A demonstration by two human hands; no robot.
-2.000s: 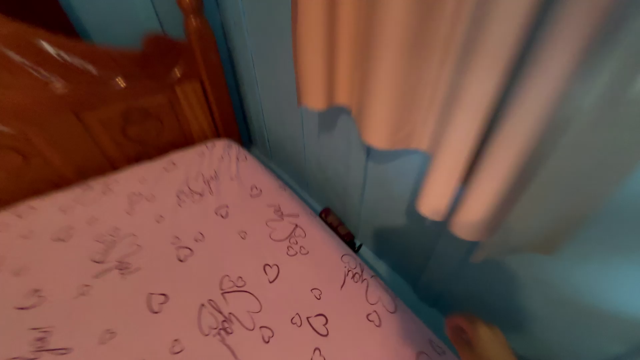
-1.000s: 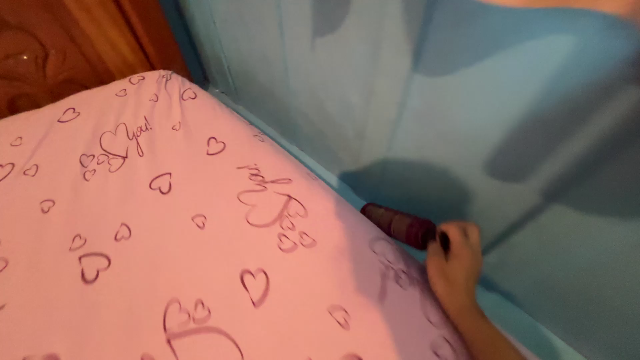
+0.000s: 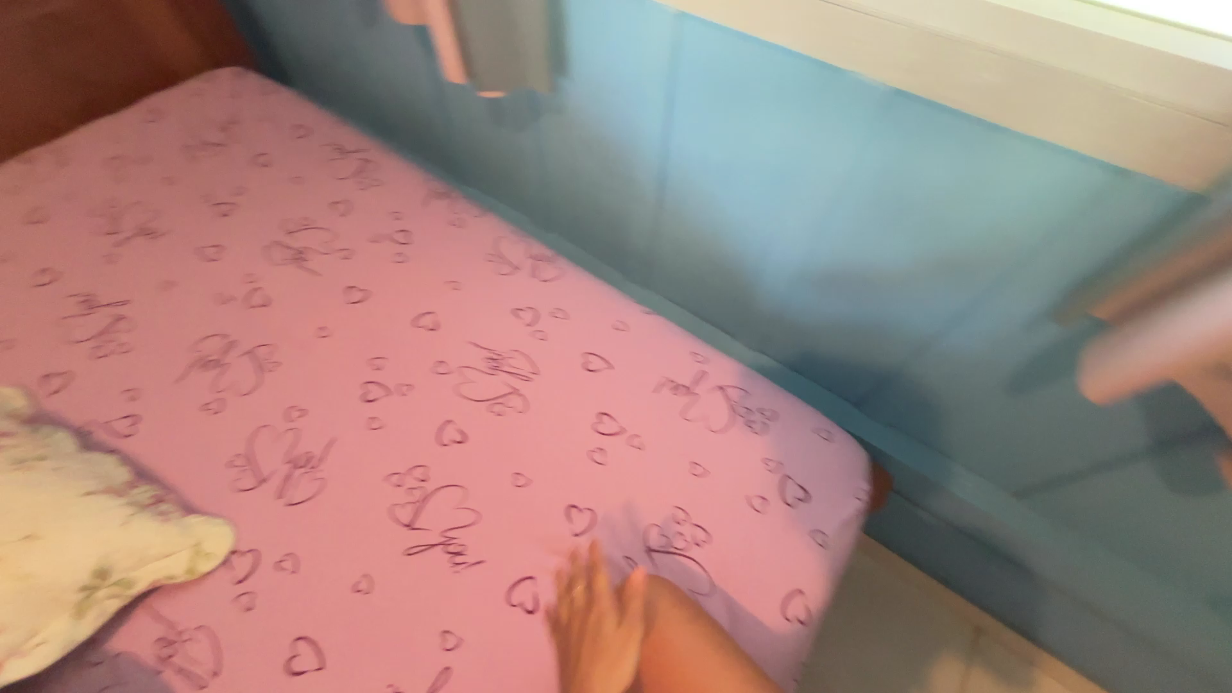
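My left hand (image 3: 597, 621) is low in the middle of the head view, over the near part of a mattress in a pink fitted sheet (image 3: 423, 318) printed with hearts and lettering. Its fingers point away from me and appear to rest on the cloth, with nothing visible in them. Right beside it is a bare, rounded limb (image 3: 698, 640), which looks like a bent knee, though blur leaves this uncertain. My right hand is not seen. A pale floral pillow with a ruffled edge (image 3: 91, 549) lies on the sheet at the left.
A blue panelled wall (image 3: 731, 192) runs along the mattress's far right side, with a ledge at its base. The brown wooden headboard (image 3: 106, 58) is at upper left. Curtain edges (image 3: 1165, 327) hang near a pale window sill (image 3: 1011, 87). Tiled floor (image 3: 885, 616) shows at lower right.
One second ago a hand was on a dark red, elongated object between mattress and wall; neither that object nor a hand shows there now. The view has shifted, bringing the pillow and floor in.
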